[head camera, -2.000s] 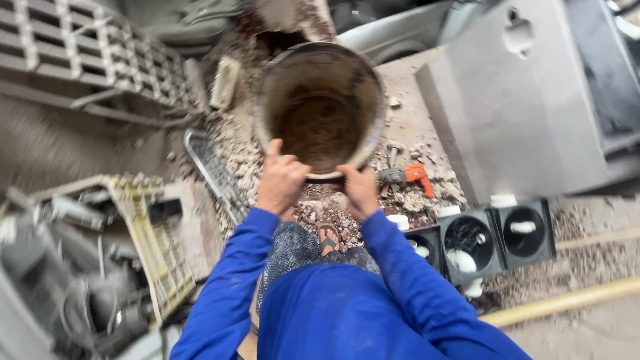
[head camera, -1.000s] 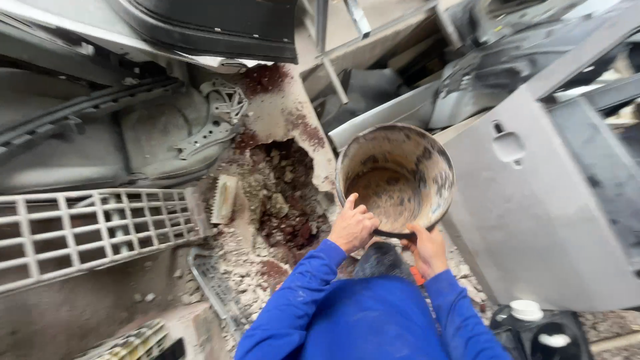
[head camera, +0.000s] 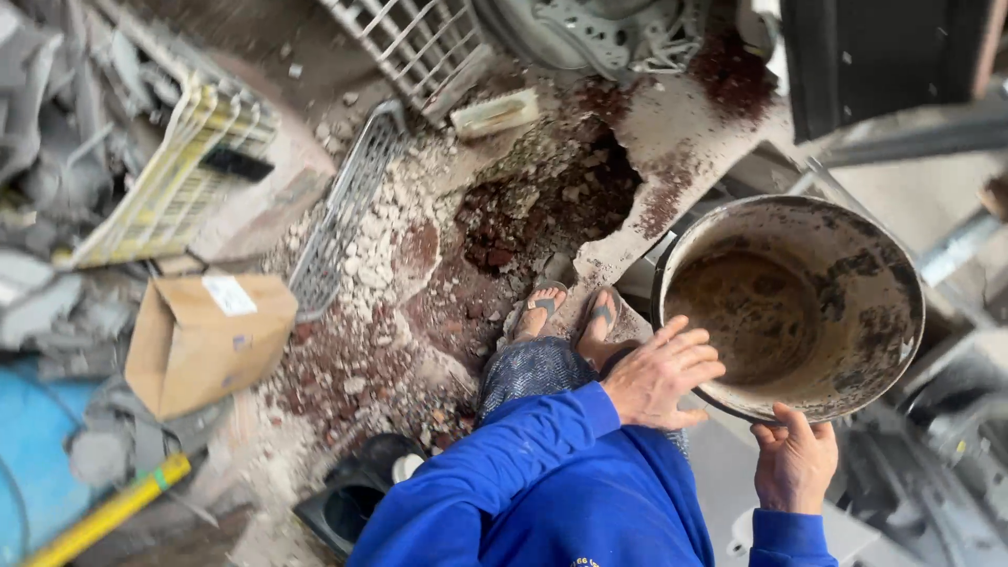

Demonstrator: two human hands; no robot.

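A large round bucket, crusted with dried dirt inside, tilts toward me at the right. My right hand grips its near rim, thumb on the edge and fingers mostly behind it. My left hand lies at the rim's left side, fingers spread and apart, with nothing held between them. Brown residue coats the bottom of the bucket. Left of it, a rough hole in the broken floor shows dark reddish soil and rubble. My sandalled feet stand just below the hole.
Loose rubble covers the floor at the left, near a perforated metal strip, a cardboard box and a yellow-white rack. A white block lies above the hole. Dark containers sit beside my left arm.
My left hand was on the bucket's rim with fingers curled; now its fingers are spread. The view has turned a lot, bringing the cardboard box into sight.
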